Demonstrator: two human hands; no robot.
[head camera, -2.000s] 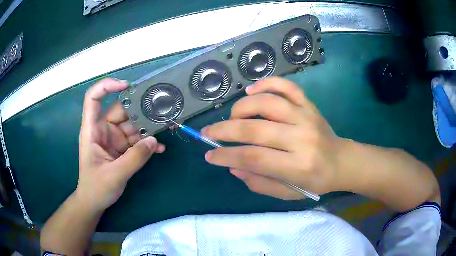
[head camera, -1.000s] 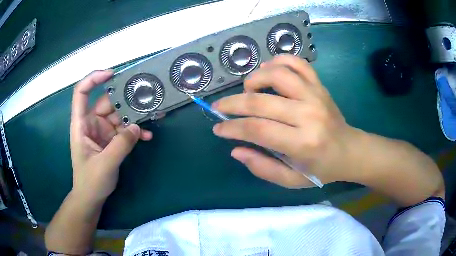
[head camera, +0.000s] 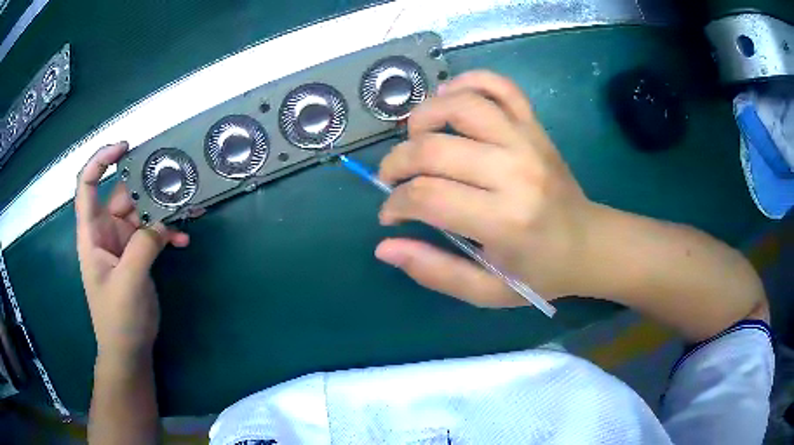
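Observation:
A long grey panel (head camera: 280, 130) with several round ribbed units in a row is held up, tilted with its right end farther away. My left hand (head camera: 117, 243) grips its left end between thumb and fingers. My right hand (head camera: 487, 191) holds a thin clear-shafted tool with a blue part near the tip (head camera: 361, 169). The tip is at the near edge of the panel, below the third unit from the left. The fingers of my right hand overlap the panel's right end; whether they touch it is hard to tell.
A black round dish (head camera: 646, 109) with pale specks lies at the right. A light blue and white cap (head camera: 766, 152) is beside a metal part (head camera: 750, 48). Another panel (head camera: 37, 100) is on the green belt (head camera: 165, 48) at the far left. A white guide strip (head camera: 209, 87) curves behind.
The held panel and my left hand have moved left. The tool tip has gone from the leftmost unit to the second, then the third. The panel on the belt has shifted.

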